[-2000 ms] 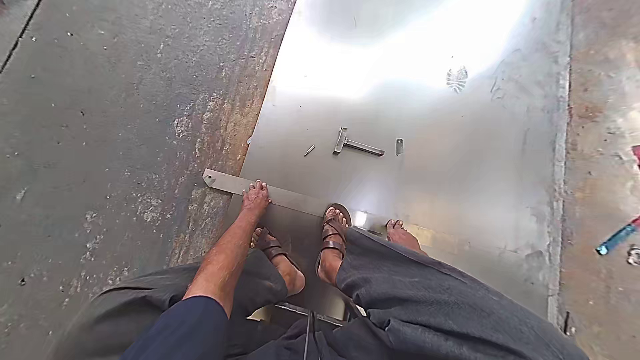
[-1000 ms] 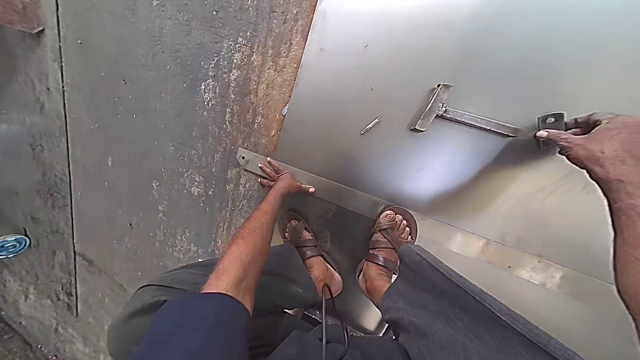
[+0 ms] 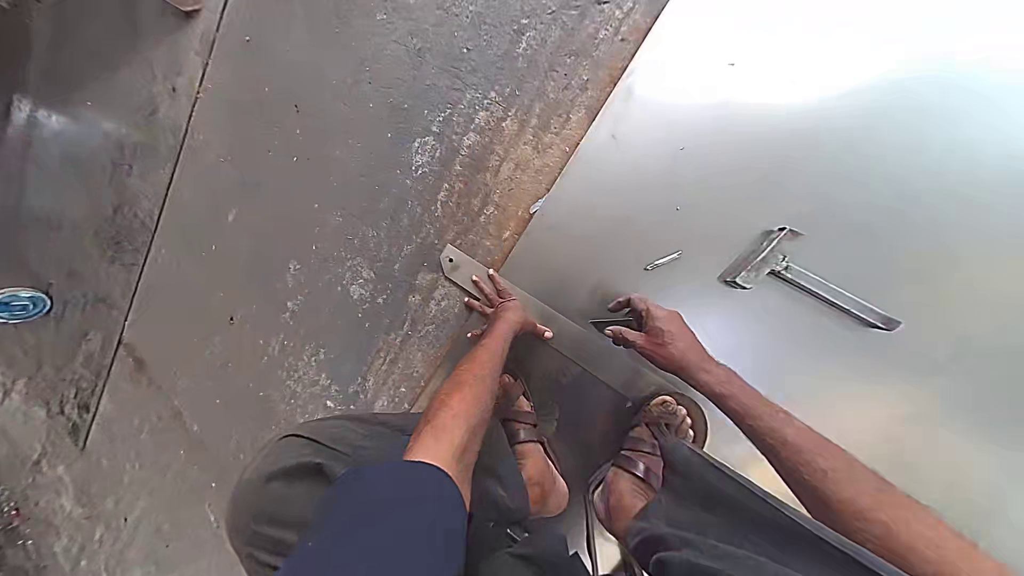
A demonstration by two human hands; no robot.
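Note:
My left hand (image 3: 504,310) lies spread on a flat metal straightedge (image 3: 576,342), near its holed end, pressing it on a shiny sheet of metal (image 3: 808,168). My right hand (image 3: 656,332) holds a small dark flat piece (image 3: 612,324) between thumb and fingers, just above the straightedge's far edge. To the right, a T-shaped metal tool (image 3: 832,296) rests on the sheet. A short thin metal piece (image 3: 664,260) lies between that tool and my right hand. My right sandalled foot (image 3: 648,456) is at the straightedge's near side.
Left of the sheet runs a worn, stained floor surface (image 3: 320,200) with a dark seam. A round blue object (image 3: 24,305) lies at the far left. My left sandalled foot (image 3: 528,448) stands below my left hand.
My right hand has moved left with the small dark piece, from beside the T-shaped tool to the straightedge. My left hand stays on the straightedge. Two seconds ago the piece lay on the sheet.

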